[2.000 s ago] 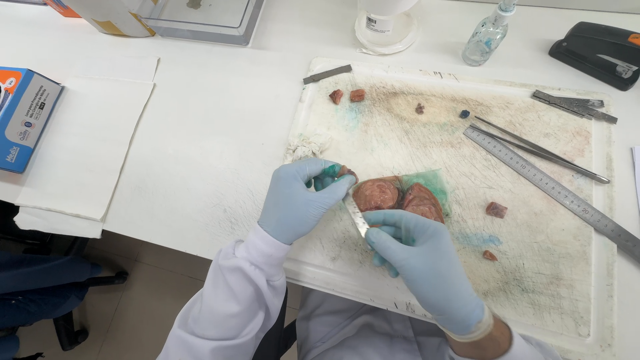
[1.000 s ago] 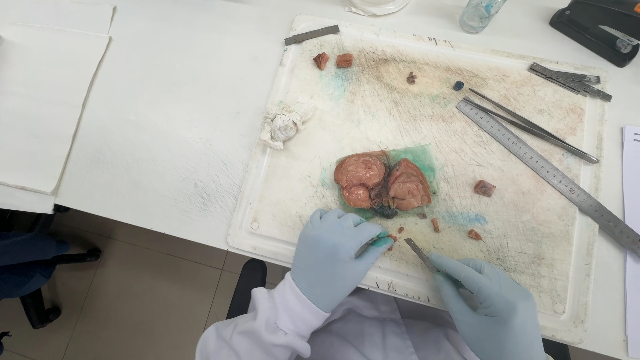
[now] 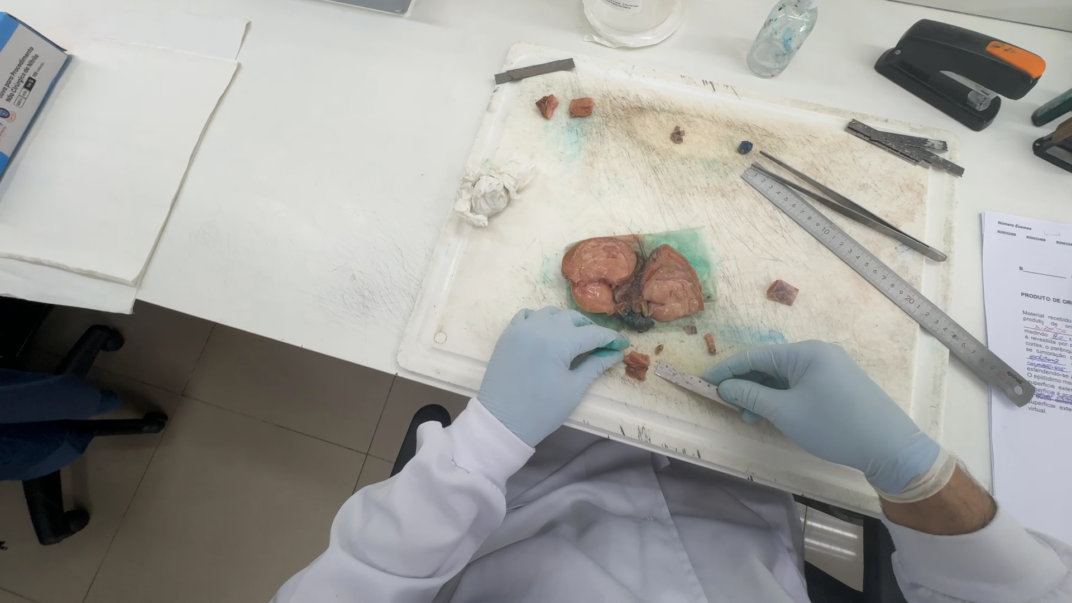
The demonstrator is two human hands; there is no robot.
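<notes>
My right hand (image 3: 804, 402), in a pale blue glove, grips a metal blade (image 3: 691, 385) whose tip points left, beside a small brown tissue piece (image 3: 636, 365). At the left edge of that piece are the green-stained thumb and forefinger of my left hand (image 3: 548, 364); whether they pinch it I cannot tell. Just above lies an opened, two-lobed tissue specimen (image 3: 600, 266) on green-stained paper or cloth (image 3: 691, 251). Small tissue fragments (image 3: 710, 343) lie between the specimen and the blade. A larger tissue chunk (image 3: 782, 292) rests to the right. All are on a stained white cutting board (image 3: 502, 285).
On the board are a steel ruler (image 3: 888, 285), metal tweezers (image 3: 863, 211), several used blades (image 3: 904, 146), another blade (image 3: 534, 70), crumpled white paper (image 3: 488, 194) and tissue pieces (image 3: 581, 107). A stapler (image 3: 959, 71), a glass bottle (image 3: 783, 38) and a printed sheet (image 3: 1026, 335) surround it.
Two seconds ago both hands were over the specimen's lower left; now they are below it. Since one second ago, the blade in my right hand has tilted flatter. The view has shifted.
</notes>
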